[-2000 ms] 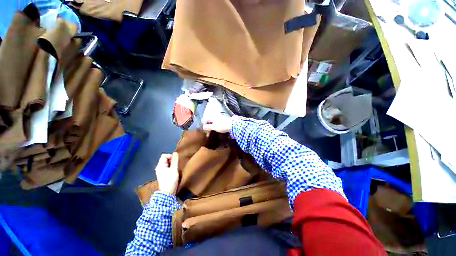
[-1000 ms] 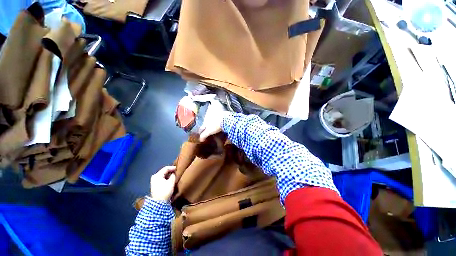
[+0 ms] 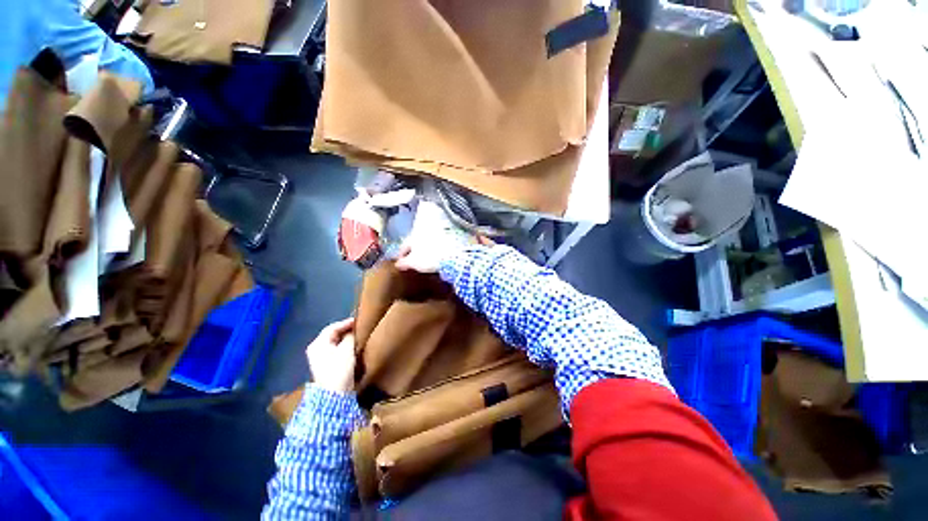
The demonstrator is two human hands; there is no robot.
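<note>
Brown work pieces lie across my lap, with folded layers nearest me and small black tabs on them. My left hand grips the left edge of the brown piece with curled fingers. My right hand is at the piece's far edge, its fingers closed on the material below the bench edge. A striped cloth with a red part lies just left of my right hand. A stack of tan panels with a black strip hangs over the bench ahead.
A heap of brown pieces stands at the left beside a blue bin. A white bucket stands right of the bench. A yellow-edged table with white paper is at the right. Blue bins with brown pieces are at lower right.
My right hand moved back toward me a little, then slightly left, still at the piece's far edge. My left hand stays on the left edge. The view has shifted slightly.
</note>
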